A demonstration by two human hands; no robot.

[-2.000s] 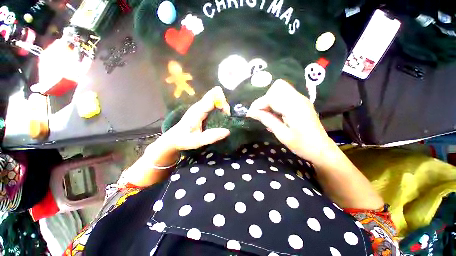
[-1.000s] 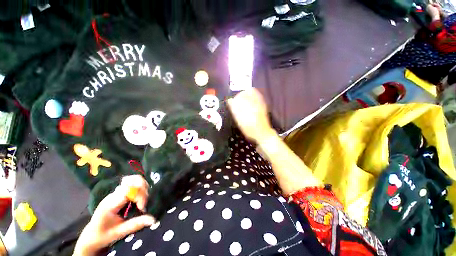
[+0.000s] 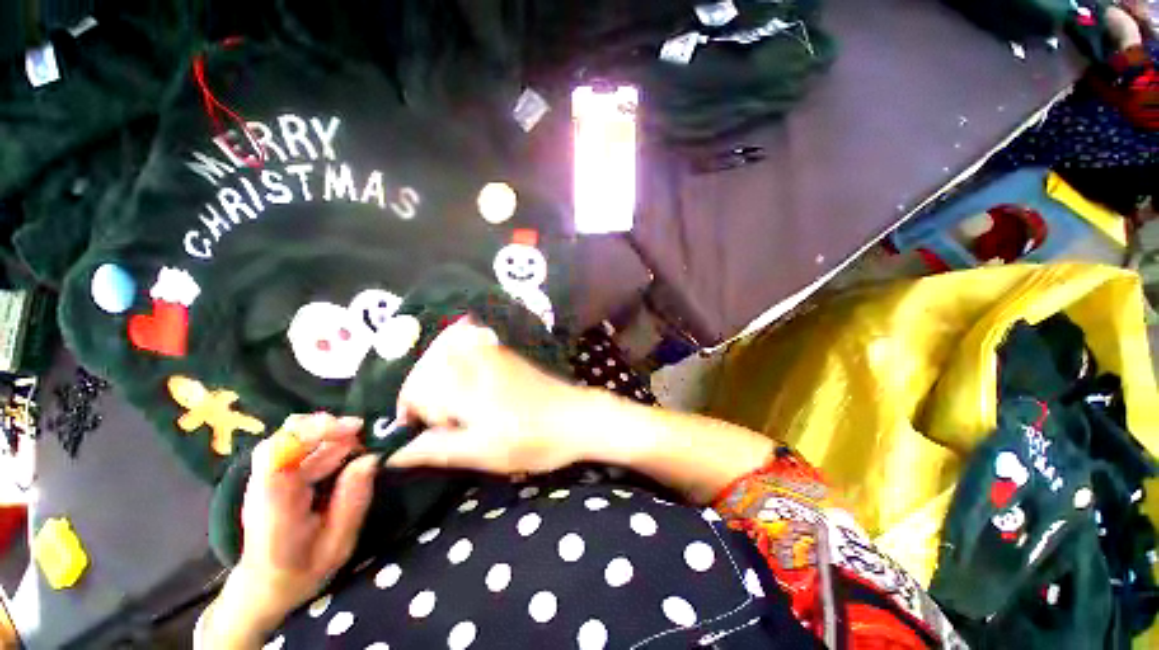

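A dark green plush wreath (image 3: 254, 292) with white "MERRY CHRISTMAS" lettering, a red heart (image 3: 158, 330), an orange gingerbread man (image 3: 214, 414) and snowmen (image 3: 521, 269) lies on the table edge and the polka-dot apron. Its near part is folded up. My left hand (image 3: 299, 502) pinches the folded green plush at the lower edge. My right hand (image 3: 489, 404) pinches the same fold from the right, fingertips close to the left ones. A bit of white embroidery shows between them. No needle or thread can be made out.
A glaring bright phone (image 3: 604, 160) lies beyond the wreath, with a small black tool (image 3: 735, 158) to its right. Black small pieces (image 3: 79, 413) and a yellow block (image 3: 61, 552) lie at left. A yellow sack (image 3: 826, 368) holds wreaths at right. Another person's arm (image 3: 1135, 70) shows top right.
The view has swung to the right. My right hand moved away from the fold toward the phone, then came back to the fold beside my left hand. The near snowman is now covered.
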